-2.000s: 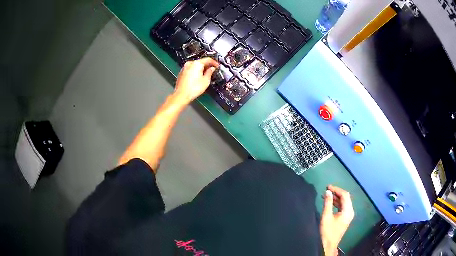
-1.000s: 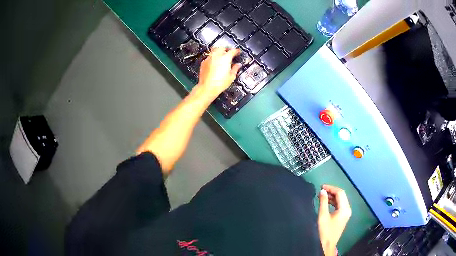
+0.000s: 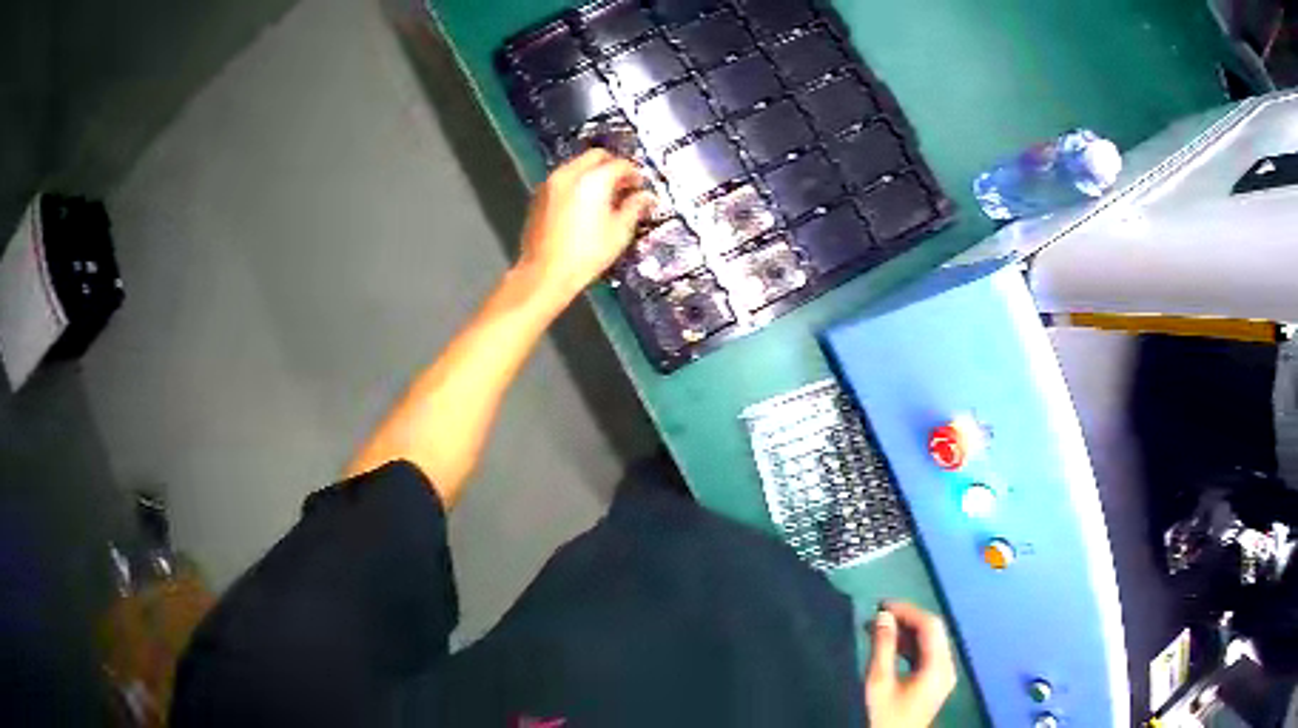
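Note:
A black tray [image 3: 776, 128] with a grid of pockets lies at the upper middle. Several shiny silver-and-dark parts [image 3: 692, 310] sit in its near and left pockets. My left hand [image 3: 581, 216] is over the tray's left side, fingers bent down at a pocket beside these parts. The fingertips are partly hidden, so I cannot tell if they grip a part. My right hand [image 3: 911, 671] is at the bottom right, near the blue panel, with thumb and forefinger curled close together. A tiny dark spot shows at its fingertips; I cannot tell if it holds anything.
The machine's blue panel [image 3: 982, 356] with red, white, orange and green buttons stands at right, its dark opening beyond. A small-pocket clear tray [image 3: 826, 477] lies before it. A clear plastic bottle [image 3: 1049, 174] lies behind. A white-and-black box [image 3: 64, 285] is on the floor.
The view has turned, shifting the tray right and the panel downward. My left hand has moved from the middle parts back toward the tray's left edge. My right hand keeps its curled pose beside the panel.

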